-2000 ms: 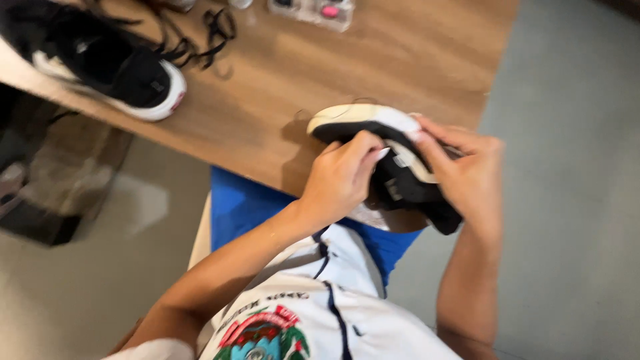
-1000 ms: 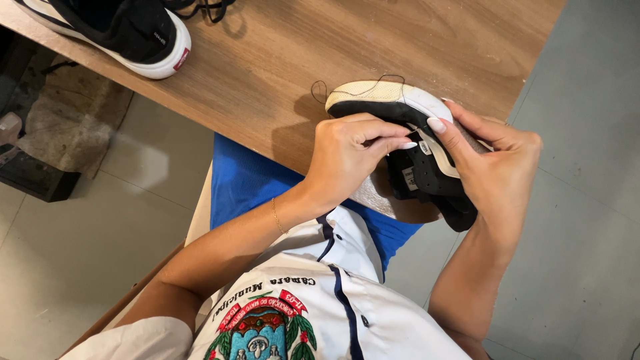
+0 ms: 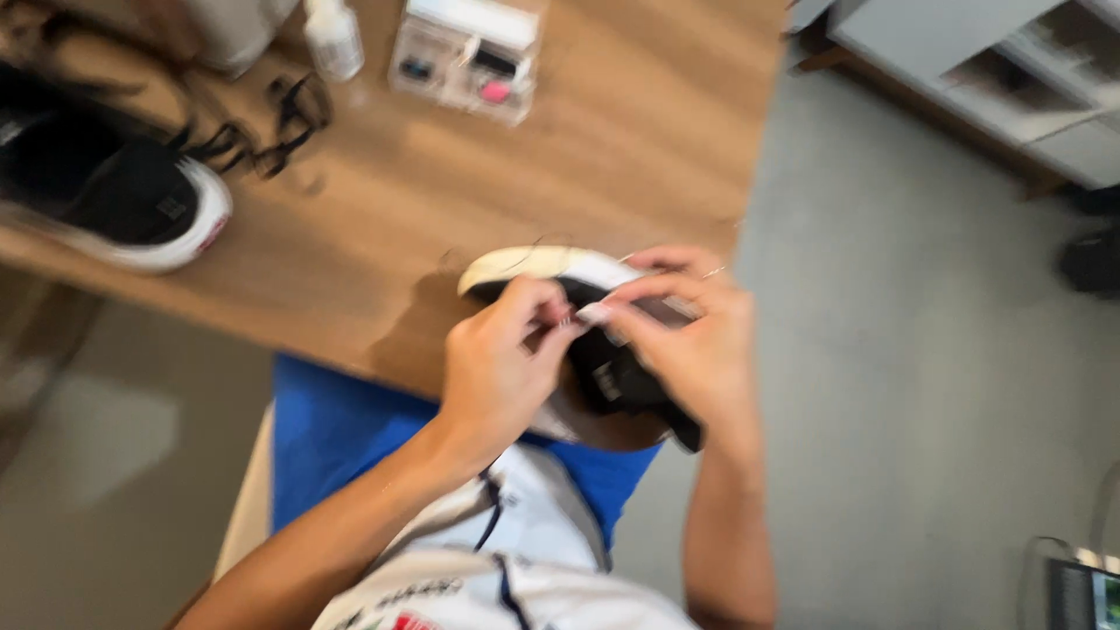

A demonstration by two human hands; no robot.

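Note:
A black sneaker with a white and cream sole [image 3: 534, 261] lies on its side at the table's near right corner, over my lap. Dark thread curls loosely above its sole. My left hand [image 3: 507, 354] is at the shoe's upper, thumb and forefinger pinched together; whatever is between them is too blurred to tell. My right hand [image 3: 691, 328] rests over the shoe's right part, its thumb and forefinger meeting close to the left fingertips, other fingers along the sole. The second black sneaker [image 3: 105, 188] stands at the left on the table, beside black laces [image 3: 289, 131].
On the wooden table [image 3: 647, 131] are a clear compartment box [image 3: 464, 57] with small items and a white bottle [image 3: 332, 39]. A white cabinet [image 3: 989, 70] stands on the floor at upper right. A dark device with a screen [image 3: 1081, 595] is at lower right.
My right thumb and forefinger have moved from the sole's edge to meet my left fingertips. The view has shifted, showing more of the table and the floor.

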